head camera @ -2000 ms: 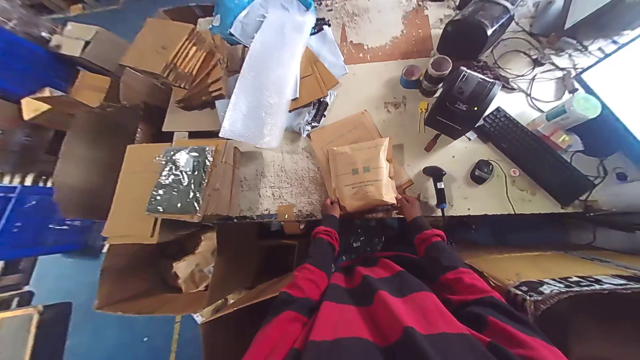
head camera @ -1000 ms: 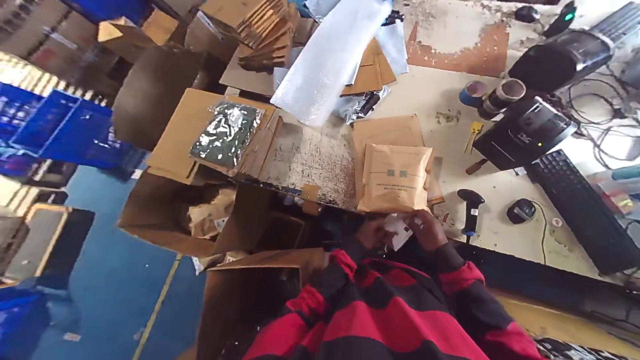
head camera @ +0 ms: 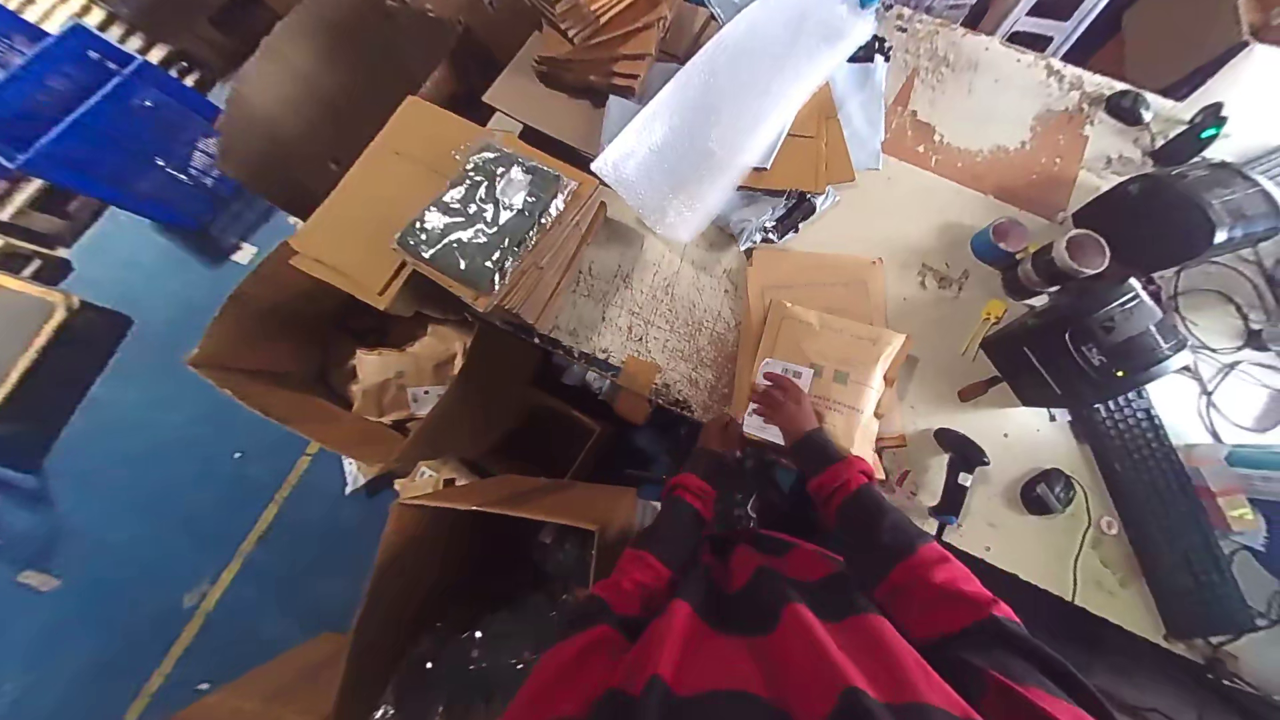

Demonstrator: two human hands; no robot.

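Note:
A padded brown paper mailer (head camera: 850,365) lies on top of flat paper mailers (head camera: 815,275) at the worktable's front edge. On its lower left part rests a white printed label (head camera: 785,375). My right hand (head camera: 785,405) is spread over this label and touches it. Beside the label's lower left corner, at the table edge, is my left hand (head camera: 720,437); its fingers are partly hidden, and whether they grip anything is unclear. A handheld barcode scanner (head camera: 960,470) lies to the right of the mailer, near a computer mouse (head camera: 1048,491).
A black label printer (head camera: 1085,340), tape rolls (head camera: 1080,252) and a keyboard (head camera: 1160,510) occupy the right side. Bubble wrap (head camera: 735,110) lies at the back. Left are a clear plastic-wrapped dark packet (head camera: 485,220) on cardboard, and an open carton (head camera: 290,370) holding paper mailers.
My hands have moved from the mailer's lower corners to the white label. One second ago the label was in my hands at the table edge; now it lies on the mailer. The view has turned.

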